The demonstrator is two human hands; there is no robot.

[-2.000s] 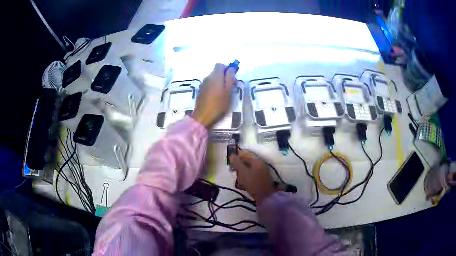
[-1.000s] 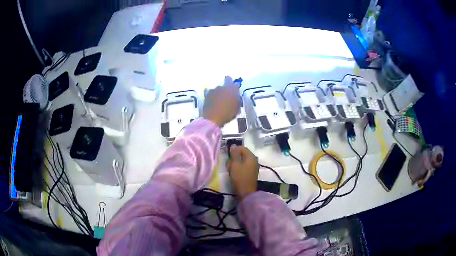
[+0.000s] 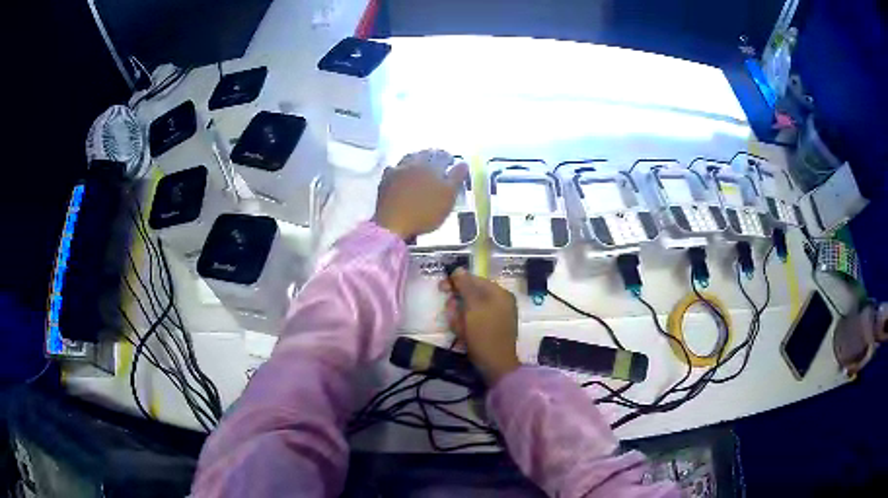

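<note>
White device units with grey-rimmed undersides lie in a row across the table. My left hand (image 3: 421, 195) grips the leftmost unit (image 3: 456, 230) from above, covering much of it. My right hand (image 3: 484, 316) holds a small black cable plug (image 3: 455, 266) at that unit's lower edge; whether it is fully seated cannot be told. The neighbouring unit (image 3: 526, 209) has a black plug (image 3: 537, 277) at its lower edge, and the units to its right have plugs too. Two black bars with yellowish labels (image 3: 592, 359) lie near my right hand, one on each side.
Several upright units with black tops (image 3: 239, 248) stand at left, beside a meter bank (image 3: 68, 272) and a fan (image 3: 117, 139). Black cables (image 3: 428, 404) tangle along the front edge. A tape roll (image 3: 699, 331), smartphone (image 3: 807, 334) and sticker sheet (image 3: 837, 258) are at right.
My left hand has moved from the second unit to the leftmost one. My right hand now has a plug at the leftmost unit; the second unit now has one in it. The view has shifted.
</note>
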